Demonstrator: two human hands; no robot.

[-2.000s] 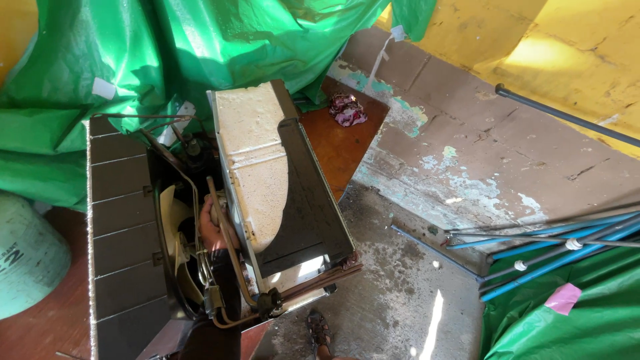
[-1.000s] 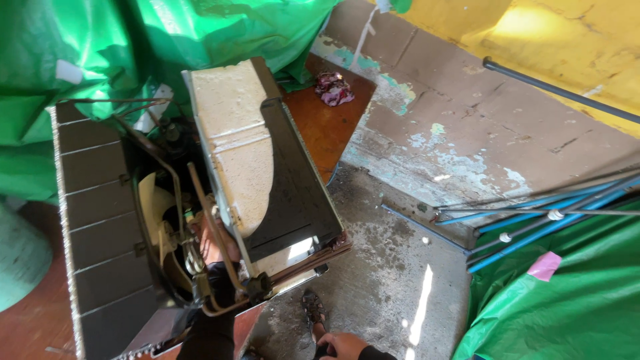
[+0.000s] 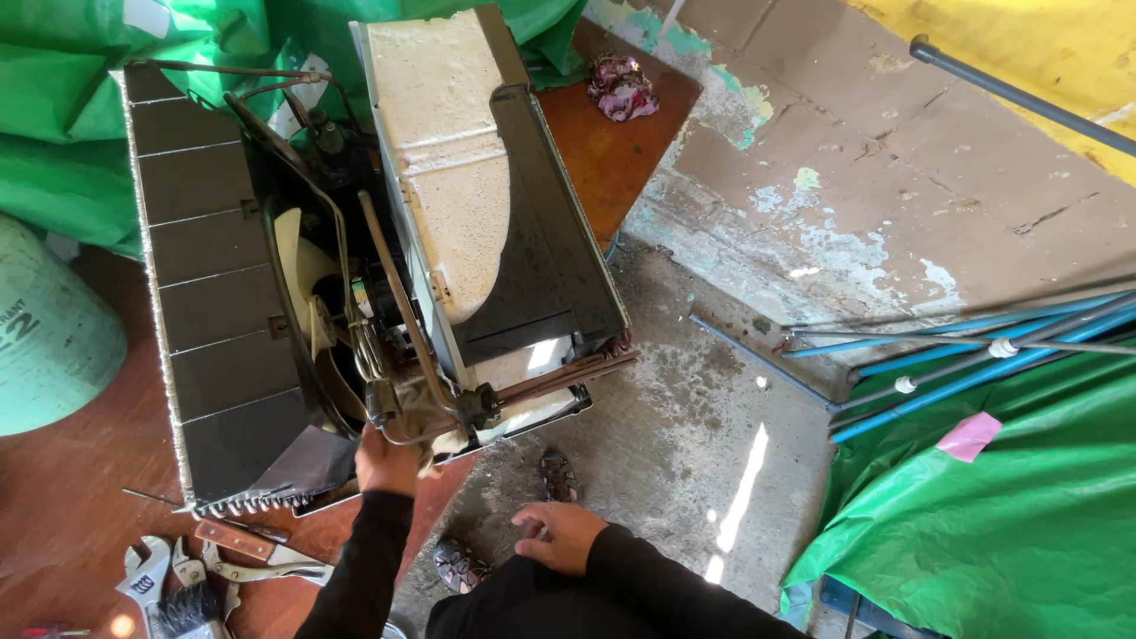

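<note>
My left hand [image 3: 386,461] is at the near end of an opened window air conditioner unit, beside a power plug and bundled cord [image 3: 377,390]. It grips a beige cloth [image 3: 422,413], partly hidden under the copper pipes [image 3: 408,302]. My right hand [image 3: 564,537] rests near my leg, empty, its fingers loosely curled and thumb apart. Inside the unit, a pale fan blade [image 3: 293,253] shows between the black finned coil [image 3: 222,293] on the left and the foam-lined housing [image 3: 444,151] on the right.
An adjustable wrench [image 3: 146,577], locking pliers [image 3: 257,570], a wood-handled tool [image 3: 235,539] and a brush [image 3: 188,608] lie at lower left. A green refrigerant cylinder [image 3: 53,337] stands left. A crumpled cloth [image 3: 621,87] lies behind; blue pipes [image 3: 958,355] rest at right.
My left hand has moved from among the pipes beside the fan to the unit's near end. My right hand, not seen in the oldest frame, has come into view near my leg.
</note>
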